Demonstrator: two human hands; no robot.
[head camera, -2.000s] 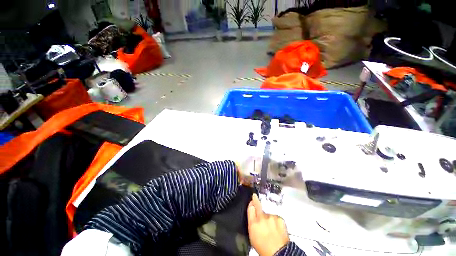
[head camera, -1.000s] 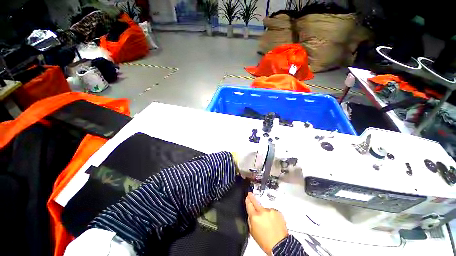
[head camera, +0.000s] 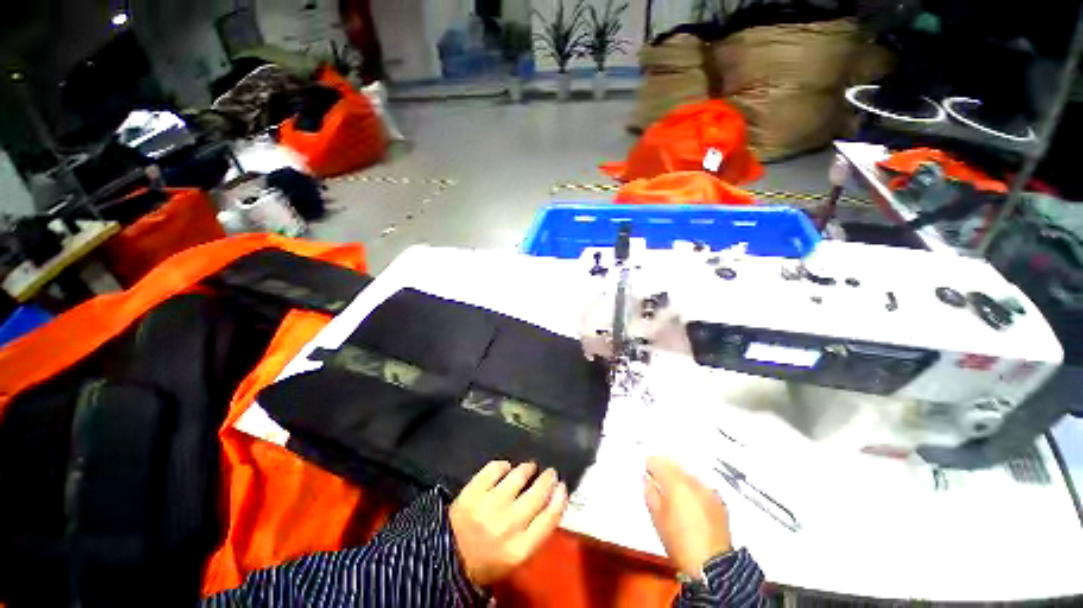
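Observation:
The black back panel (head camera: 439, 416) lies on the white table, its right edge close to the needle area, with a camouflage strip (head camera: 505, 410) across it. My left hand (head camera: 508, 518) rests on the panel's near edge, fingers bent over it; whether it grips is hard to tell. My right hand (head camera: 689, 513) is on the table right of the panel, not touching it, fingers close together and seemingly empty. The presser foot and needle (head camera: 627, 371) are beside the panel's right edge, under the left end of the sewing machine (head camera: 831, 321).
Silver thread snips (head camera: 760, 496) lie on the table right of my right hand. A blue crate (head camera: 677, 217) stands behind the machine. Black pieces (head camera: 149, 404) lie on orange cloth (head camera: 267, 475) at the left. Orange bundles and brown sacks (head camera: 790, 89) stand farther back.
My left arm has drawn back from across the panel, and its hand moved from the needle to the near edge. My right hand has moved away from the needle, nearer me. The panel is more exposed.

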